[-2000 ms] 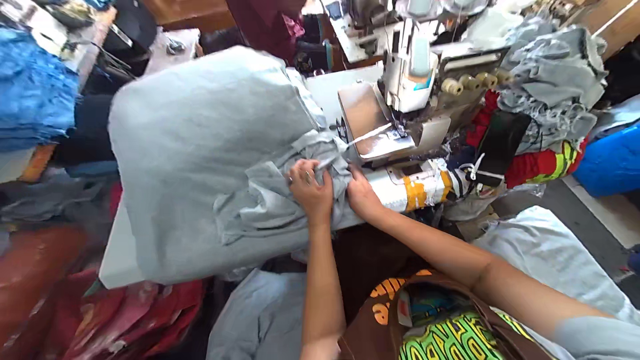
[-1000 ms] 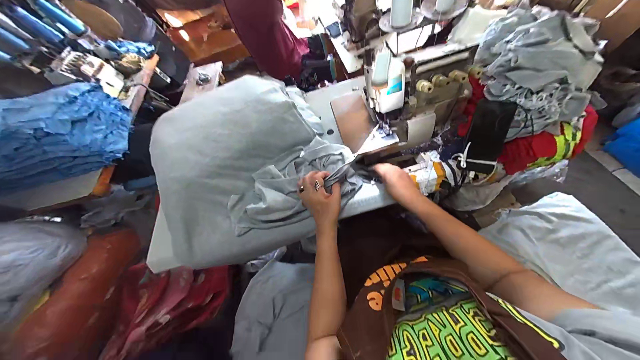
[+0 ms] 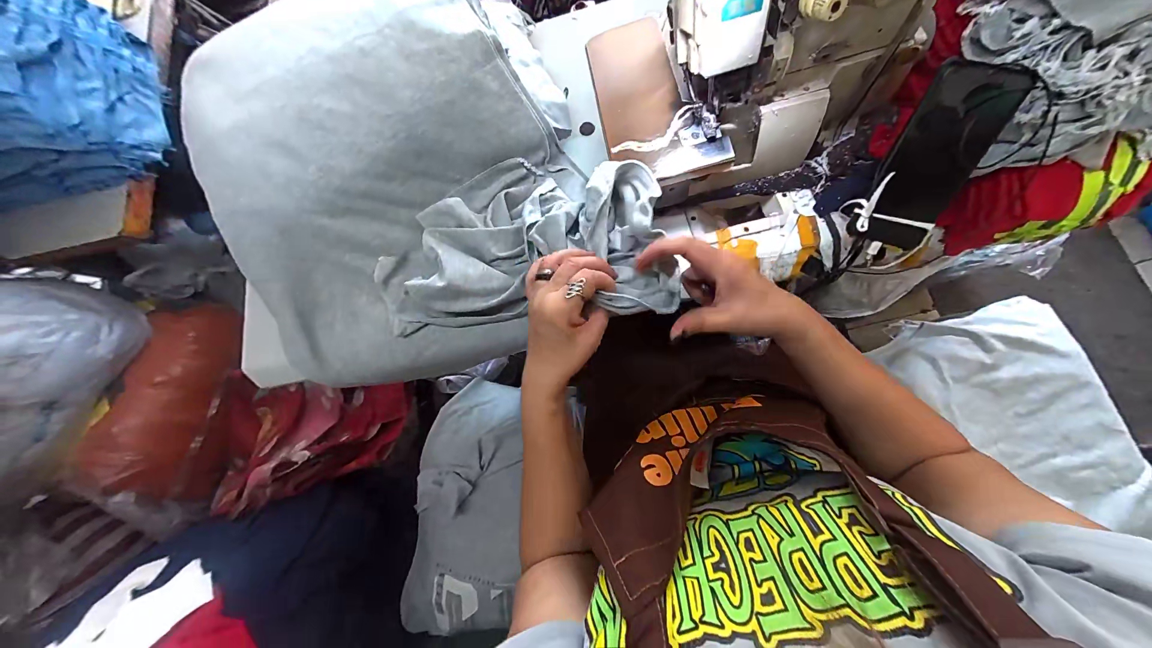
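Observation:
Bunched grey knit fabric (image 3: 486, 243) lies on a larger smooth grey cloth (image 3: 351, 135) at the front of an industrial sewing machine (image 3: 720, 54). My left hand (image 3: 569, 310), with rings on its fingers, is closed on the near edge of the bunched fabric. My right hand (image 3: 733, 288) is just right of it, thumb and fingers apart, with the fingertips at the fabric's right edge; no firm hold shows. White thread or trim (image 3: 652, 139) lies by the presser foot, above the fabric.
A black phone-like device (image 3: 954, 135) with white cord stands right of the machine. Blue folded cloth (image 3: 72, 90) is stacked at the left. Red bagged fabric (image 3: 315, 441) lies below the table edge, and pale grey cloth (image 3: 1017, 387) at the right.
The fabric at my hands no longer reaches the needle area and is bunched nearer to me. My right hand's fingers have spread. The view has moved closer to the table.

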